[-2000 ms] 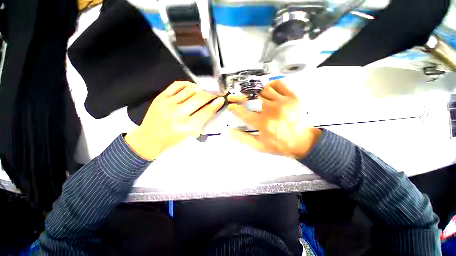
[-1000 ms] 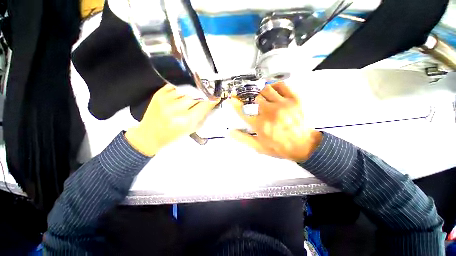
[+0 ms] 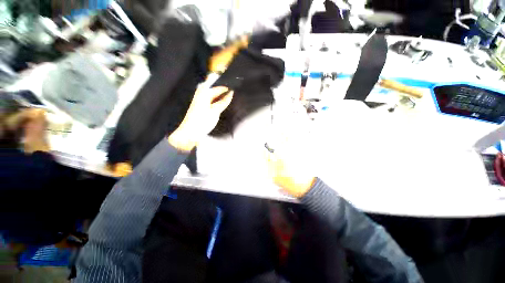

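A black cut panel (image 3: 249,91) lies bunched on the white table, left of the sewing machine. My left hand (image 3: 202,113) is at its left edge, with black cloth between thumb and fingers. My right hand (image 3: 293,172) is over the table below the needle area; its fingers are blurred and washed out, so its grip cannot be told. A long stack of black pieces (image 3: 160,94) lies left of my left hand. The needle area (image 3: 313,108) is too blurred for detail.
A black strip (image 3: 368,69), a wooden-handled tool (image 3: 401,87) and a blue-edged control panel (image 3: 469,102) are at the right. A red item (image 3: 500,168) is at the far right edge. Another person's hand (image 3: 34,130) shows at the far left.
The view has swung left and widened. My left hand has left the needle area for the black panel, which now looks bunched. My right hand has come away from the needle area.
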